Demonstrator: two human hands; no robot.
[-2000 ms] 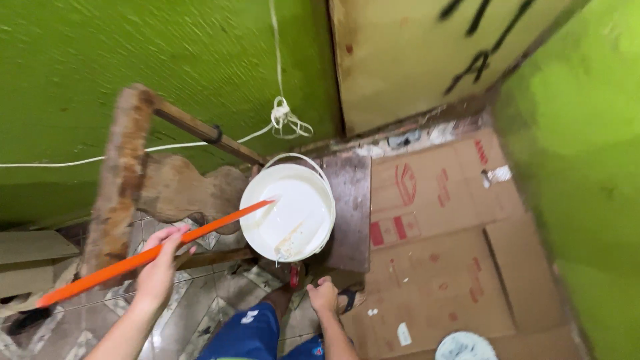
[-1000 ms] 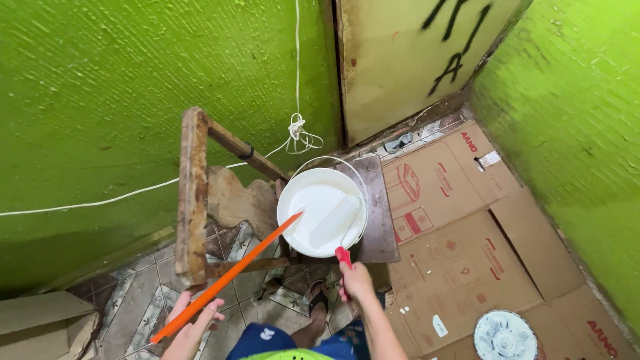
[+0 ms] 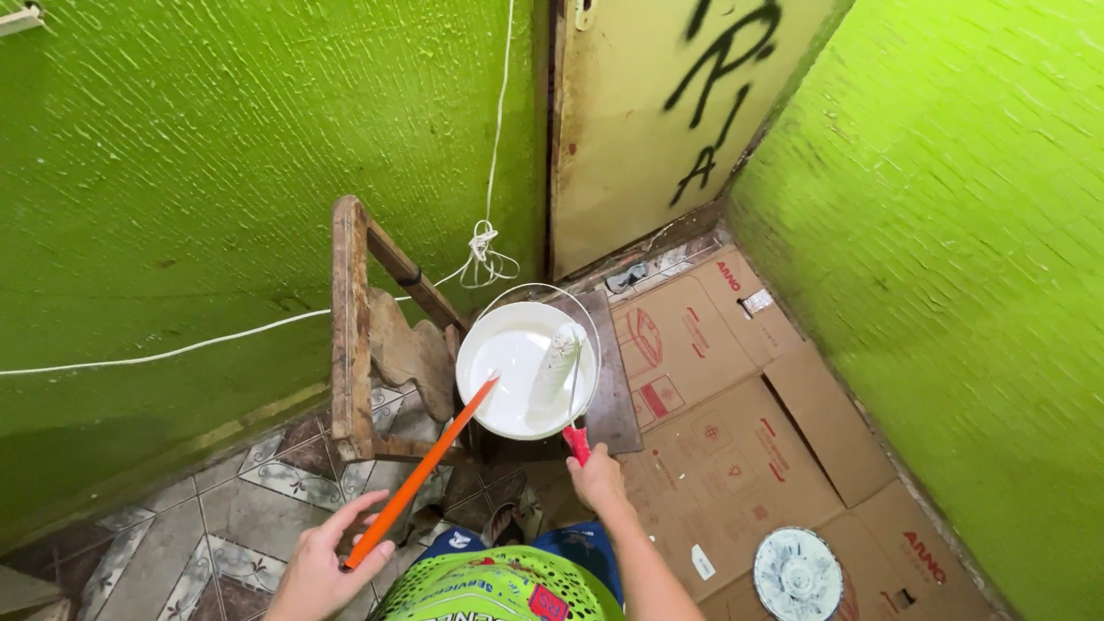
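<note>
A white plastic bucket (image 3: 467,366) of white paint, its wire handle raised, stands on the seat of a wooden chair (image 3: 621,388). My right hand (image 3: 599,479) grips the red handle (image 3: 577,444) of a paint roller; its white-coated sleeve (image 3: 556,358) is inside the bucket, at the right. An orange stick (image 3: 423,470) leans out of the bucket toward me, its far end in the paint. My left hand (image 3: 336,552) is around the stick's near end, fingers spread; whether they touch it cannot be told.
Flattened cardboard (image 3: 716,483) covers the floor at right, with a paint-stained white lid (image 3: 797,574) on it. The chair's wooden back (image 3: 351,328) rises at left. A white cable (image 3: 259,330) runs along the green wall (image 3: 216,172). A door (image 3: 638,129) with black marks stands behind.
My right hand, which was empty below the bucket two seconds ago, holds the roller by its red handle. The roller's sleeve now shows raised out of the paint. My left hand's fingers have spread around the stick.
</note>
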